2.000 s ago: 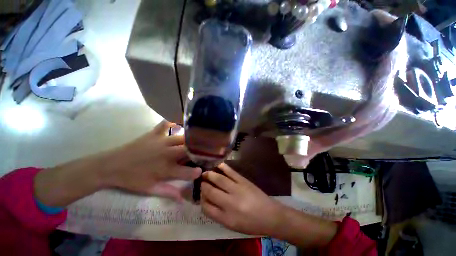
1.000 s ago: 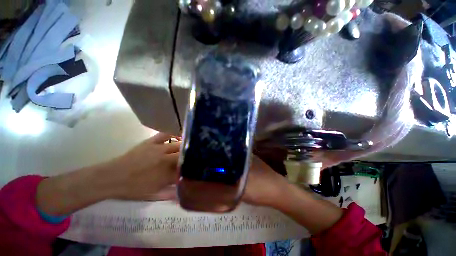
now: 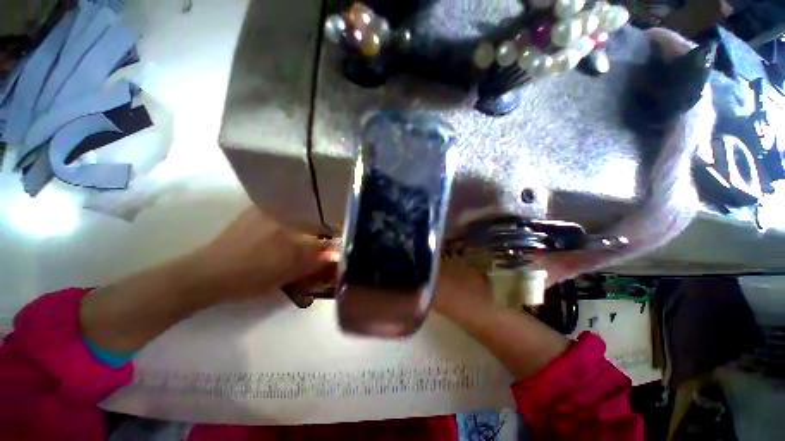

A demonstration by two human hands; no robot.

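The sewing machine head [image 3: 430, 155] stands in front of me. A dark phone-like object [image 3: 392, 228] hangs before it and covers the needle area. A small part of dark brown cloth [image 3: 312, 288] shows on the table under my left hand [image 3: 267, 245]. That hand lies left of the hanging object, its fingertips at the machine and partly hidden. My right hand [image 3: 460, 288] reaches in from the right under the machine head; its fingers are hidden behind the object. What either hand holds cannot be made out.
Pale grey-blue strips [image 3: 64, 82] lie heaped at the far left. Pearl beads [image 3: 564, 39] hang on the machine. The tension knob [image 3: 519, 287] and black scissor handles [image 3: 564, 303] are at right. Brown panels [image 3: 706, 327] hang at the right end. A ruler [image 3: 301, 379] runs along the front edge.
My left hand has moved slightly up, and a dark cloth corner now shows below it. My right hand, earlier with visible fingers beside the left, is now mostly behind the hanging object.
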